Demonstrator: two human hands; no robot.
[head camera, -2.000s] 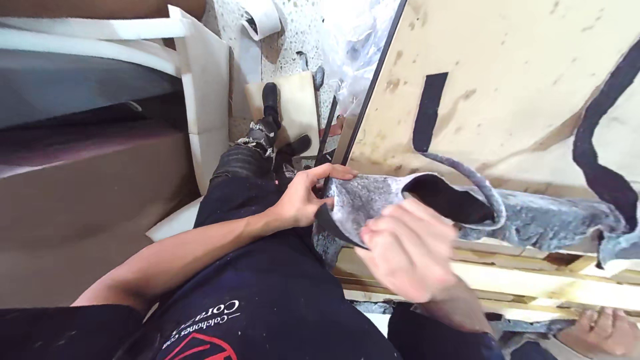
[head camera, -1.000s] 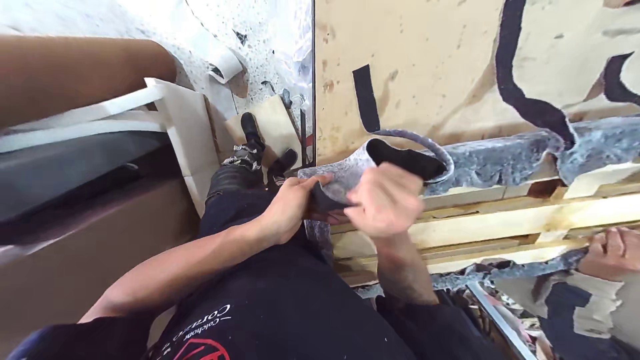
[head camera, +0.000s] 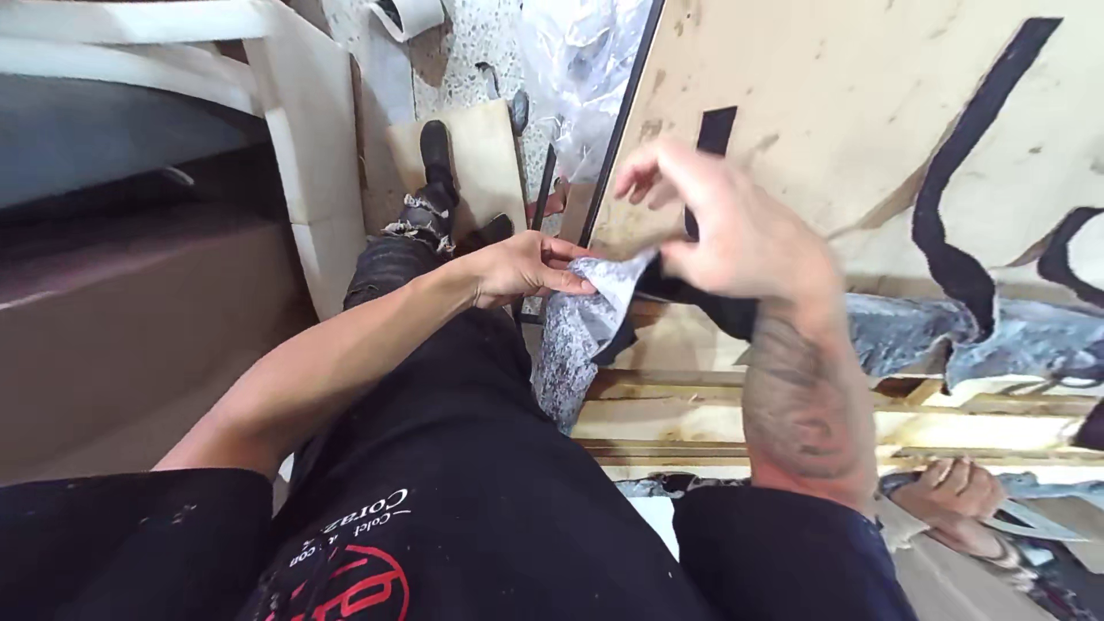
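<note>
My left hand (head camera: 535, 272) pinches the edge of a mottled grey fabric (head camera: 569, 345) between thumb and fingers, near the corner of a wooden panel (head camera: 811, 103). The fabric hangs down over the corner of a wooden slatted frame (head camera: 673, 420). My right hand (head camera: 724, 224), blurred, is over the panel's edge with its fingers spread. Its thumb is close to the fabric's raised flap; whether it touches the flap cannot be told. Black fabric strips (head camera: 949, 198) lie on the panel, and more grey fabric (head camera: 914, 332) runs along its edge at the right.
A co-worker's hand (head camera: 953, 487) rests by the frame at the lower right. White foam edging (head camera: 297, 155) surrounds a dark piece on the left. Clear plastic sheeting (head camera: 582, 69), a white roll (head camera: 410, 17) and a board (head camera: 483, 155) under a foot are on the floor.
My right hand has moved from low at the grey fabric up over the panel, and its closed fingers have spread. The fabric's near end now hangs down. My left hand remains at the corner.
</note>
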